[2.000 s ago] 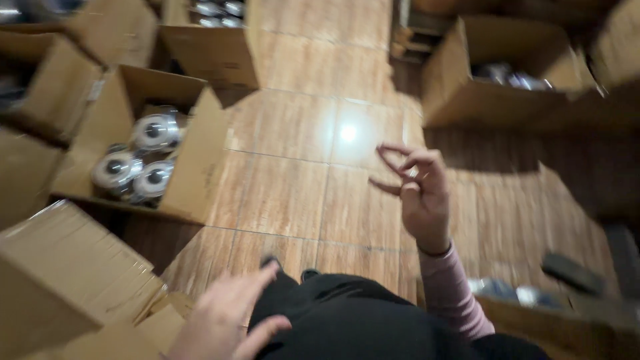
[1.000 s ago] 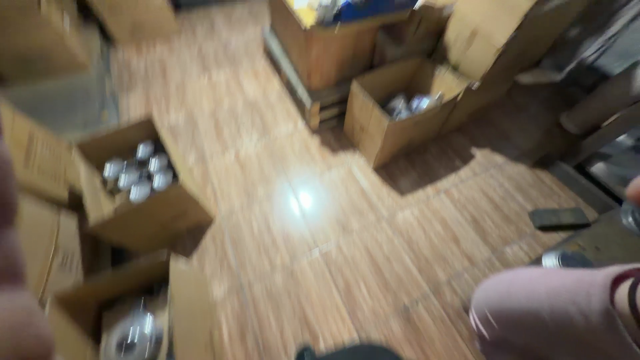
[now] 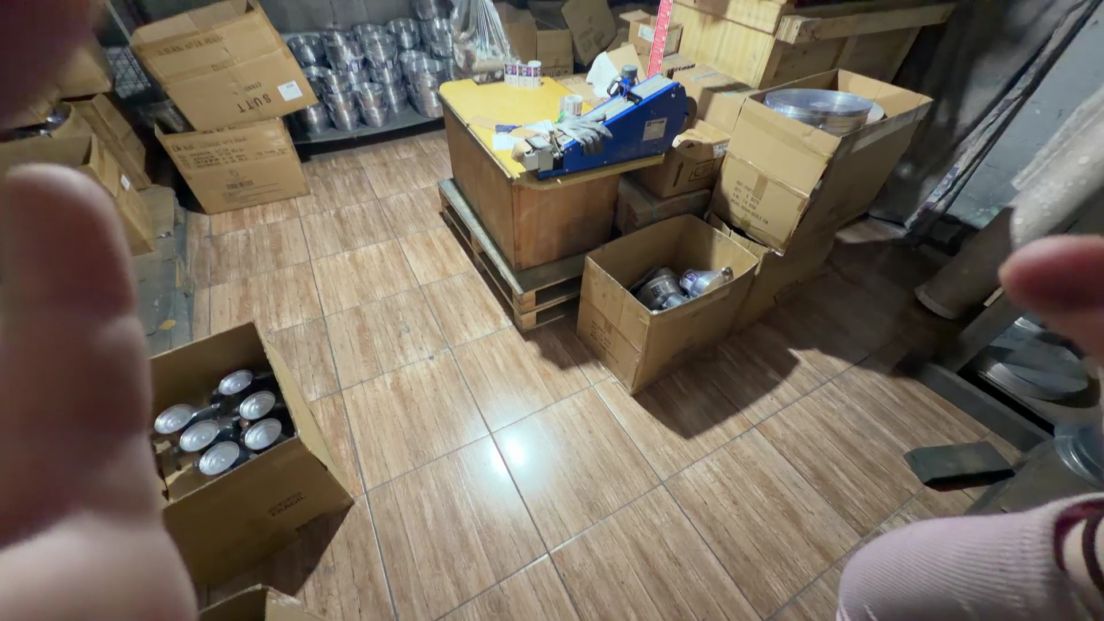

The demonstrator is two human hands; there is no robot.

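Observation:
My left hand is large and blurred along the left edge, close to the camera, its thumb upright; most of it is cut off, and nothing shows in it. At the right edge, only a finger or thumb and part of the wrist of my right hand are visible, above a pink sleeve. Beyond my left hand stands a cardboard box holding several round metal-topped items. Another open cardboard box, with shiny metal wares inside, sits on the floor at centre right.
A wooden pallet carries a crate with a yellow top, a blue tape dispenser and a grey glove. Stacked metal pots stand behind. A tall carton holds metal discs. A dark block lies at right.
The view has swung up toward the pallet and the back of the room. Both hands, seen low over the floor two seconds ago, are now at the left and right edges.

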